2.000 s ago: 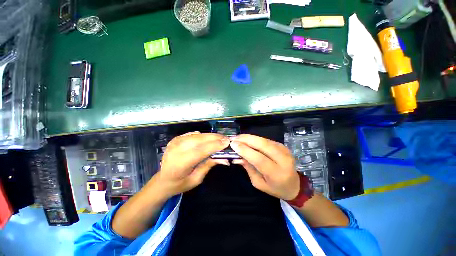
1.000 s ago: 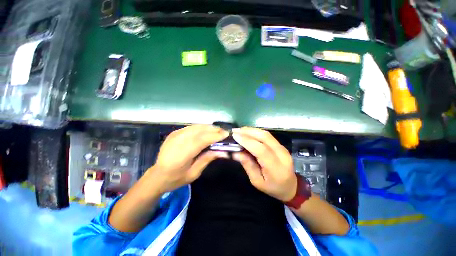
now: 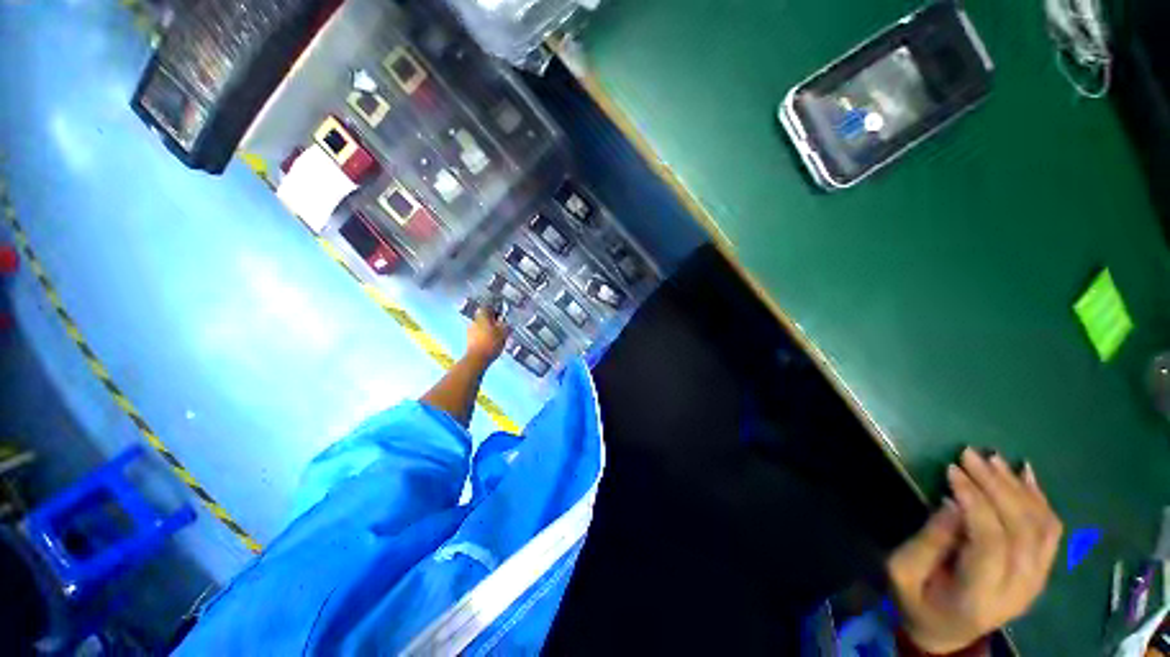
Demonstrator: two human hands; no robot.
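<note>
My left hand (image 3: pixel 485 336) is small in the picture, reaching down to a clear blister tray (image 3: pixel 565 336) of dark phone-like parts below the bench. Its fingertips are at a part near the tray's edge; whether they grip it I cannot tell. My right hand (image 3: pixel 978 552) is over the bench's front edge, fingers slightly bent, with nothing visible in it. A dark phone unit with a silvery rim (image 3: pixel 885 96) lies alone on the green bench (image 3: pixel 924 295).
Another clear tray (image 3: pixel 443 154) holds small framed parts and a white paper. Beside it stands a dark stack (image 3: pixel 225 77). A yellow-green label (image 3: pixel 1103 315), a blue triangular pick (image 3: pixel 1084 548) and coiled wire (image 3: pixel 1080 45) lie on the bench. A blue stool (image 3: pixel 109 513) stands on the floor.
The view has swung left and tilted. My hands, together around a phone unit before, are now far apart: the left at the tray, the right at the bench edge. That unit no longer shows in them.
</note>
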